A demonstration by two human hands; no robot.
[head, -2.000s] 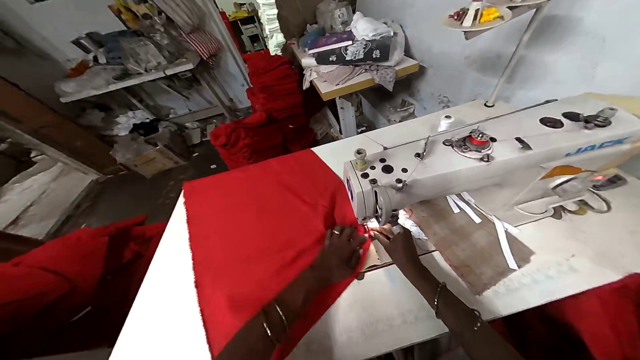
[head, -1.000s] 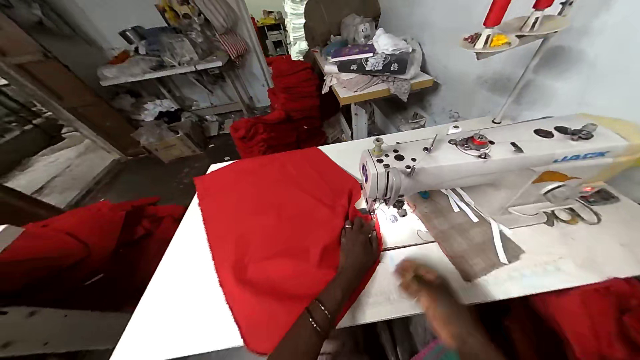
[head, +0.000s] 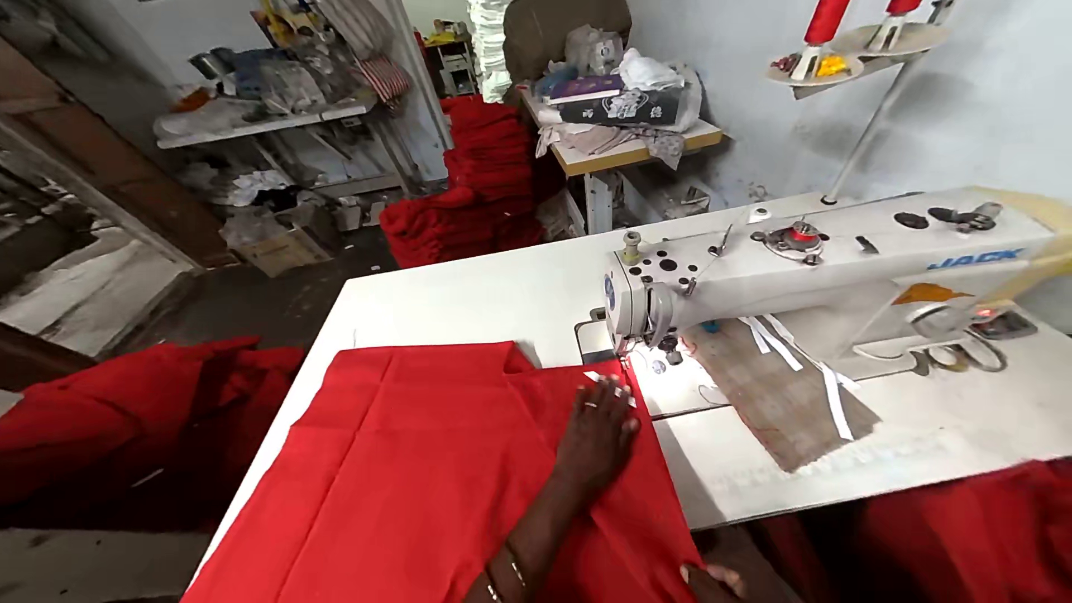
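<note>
A large piece of red cloth (head: 419, 452) lies across the white sewing table, its upper right corner under the needle area of a Jack sewing machine (head: 754, 285). My left hand (head: 599, 431) rests flat on the cloth just below the presser foot, fingers spread a little, over a small white strip (head: 615, 389). At the bottom edge, my right hand (head: 712, 582) pinches the right edge of the cloth between thumb and finger; its wrist is in shadow. The machine's lamp lights the plate beside the cloth.
Right of the needle, a brown cloth piece (head: 779, 402) with white strips lies on the table. More red cloth (head: 971, 536) is at lower right, and another heap (head: 142, 427) at left. A red cloth stack (head: 481, 184) stands behind. Thread spools (head: 825, 21) are on a stand.
My right hand has moved down from beside the needle to the cloth's lower right edge and grips it. The cloth has been turned and spread lower; a white strip now shows under my left hand.
</note>
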